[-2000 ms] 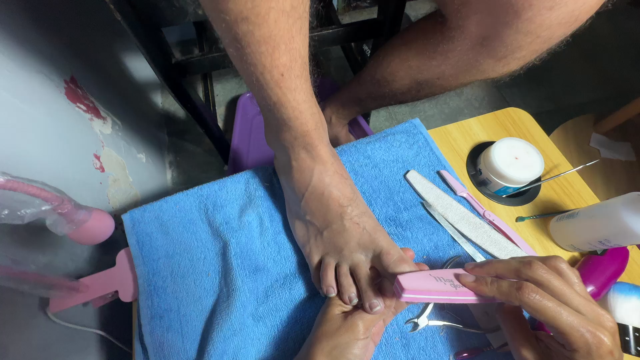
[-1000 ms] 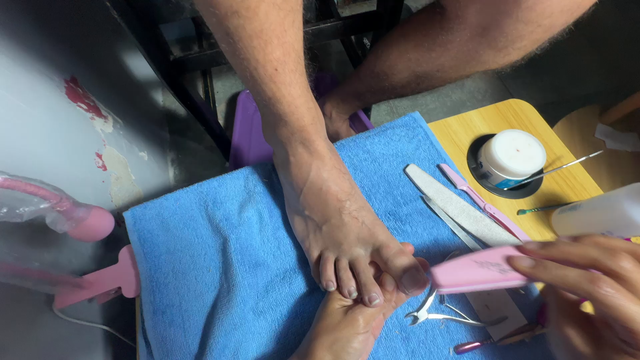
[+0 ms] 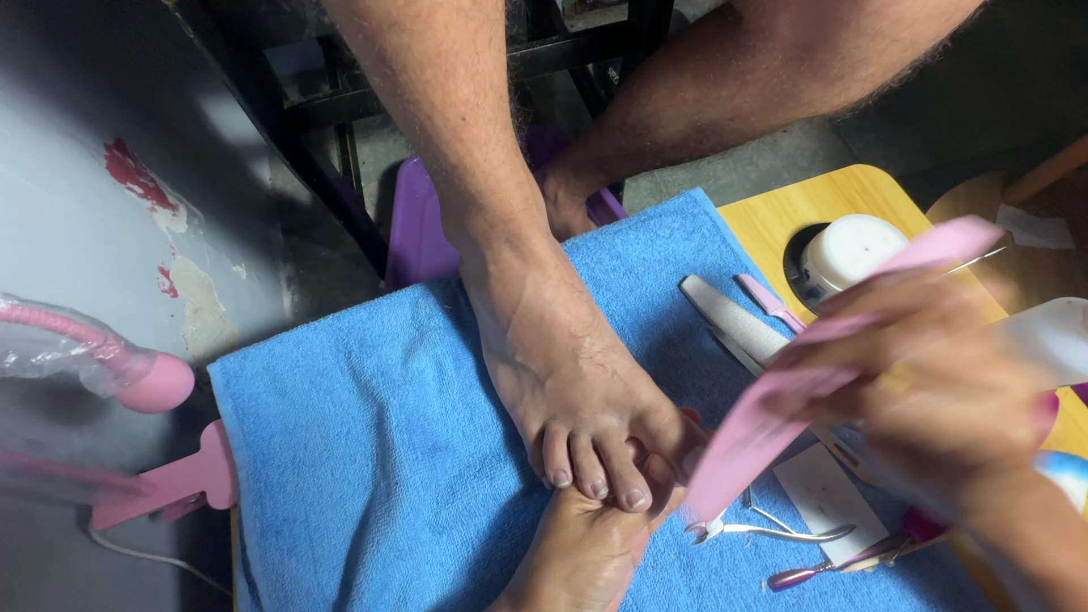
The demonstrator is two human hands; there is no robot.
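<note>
Another person's bare foot [image 3: 565, 357] rests on a blue towel [image 3: 314, 425]. My left hand [image 3: 586, 535] holds its toes from below, near the big toe. Blurred by motion, my right hand [image 3: 926, 382] grips a pink nail file block [image 3: 756, 433], whose lower end is close to the big toe; whether they touch is unclear. Beneath that hand on the towel lie metal cuticle nippers [image 3: 773, 532], a white card [image 3: 829, 501] and a metallic pink-handled tool [image 3: 795, 578]. A grey nail file [image 3: 735, 319] and a pink-handled tool [image 3: 769, 302] lie further back.
On the wooden table [image 3: 858, 191], a white-lidded jar [image 3: 854, 251] sits in a black round holder, with a white bottle [image 3: 1054, 340] to its right. A pink clamp [image 3: 170, 489] grips the left edge. Behind are a purple container [image 3: 416, 221] and the person's other leg [image 3: 714, 110].
The pink file block has swung from nearly level to a steep slant, with my right hand now further up the table. My left hand remains under the toes.
</note>
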